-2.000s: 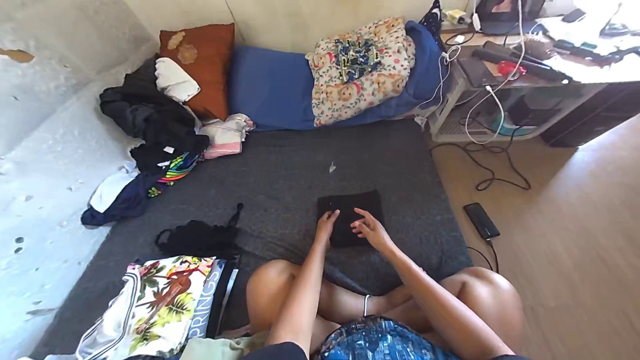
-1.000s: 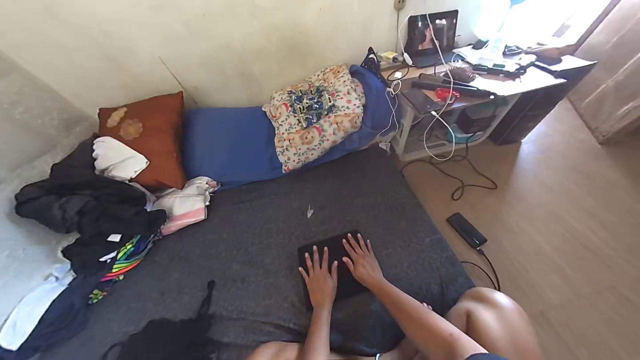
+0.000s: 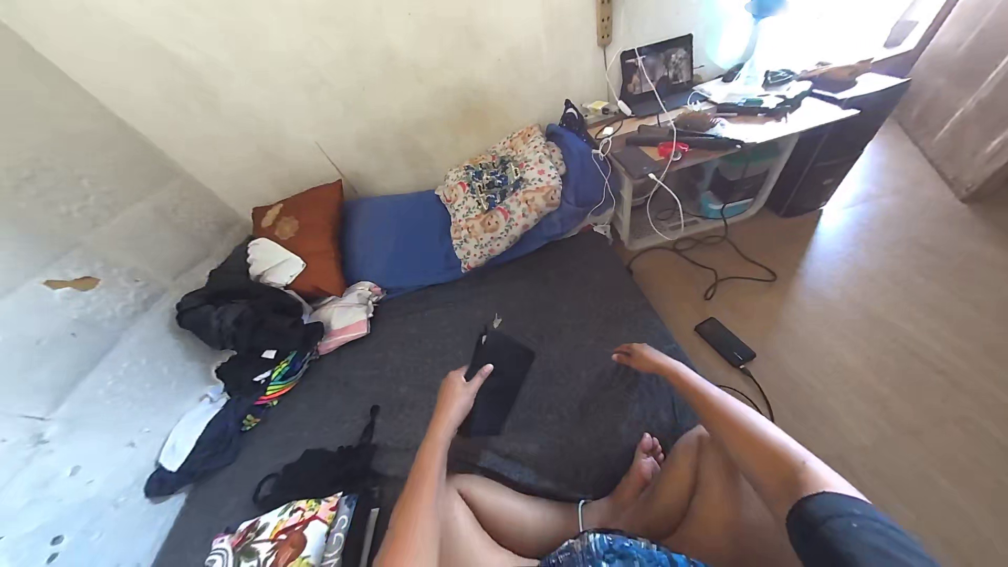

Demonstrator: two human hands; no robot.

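My left hand grips the left edge of a folded black cloth, thumb on top, and holds it tilted over the dark grey bed sheet. To the right of the cloth, my right hand is apart from it, low over the sheet, with nothing visible in its loosely bent fingers. A crumpled black garment with a strap lies at the lower left. Below it are folded printed clothes, partly cut off by the frame's bottom edge.
An orange-brown pillow, a blue cushion and a floral cloth line the wall. Dark clothes are heaped at left. A phone with a cable lies on the floor. A laptop stands on the cluttered desk behind.
Both hands lay flat on the black cloth one second ago. Now my left hand has lifted it by its edge, and my right hand has moved off to the right. The view has shifted.
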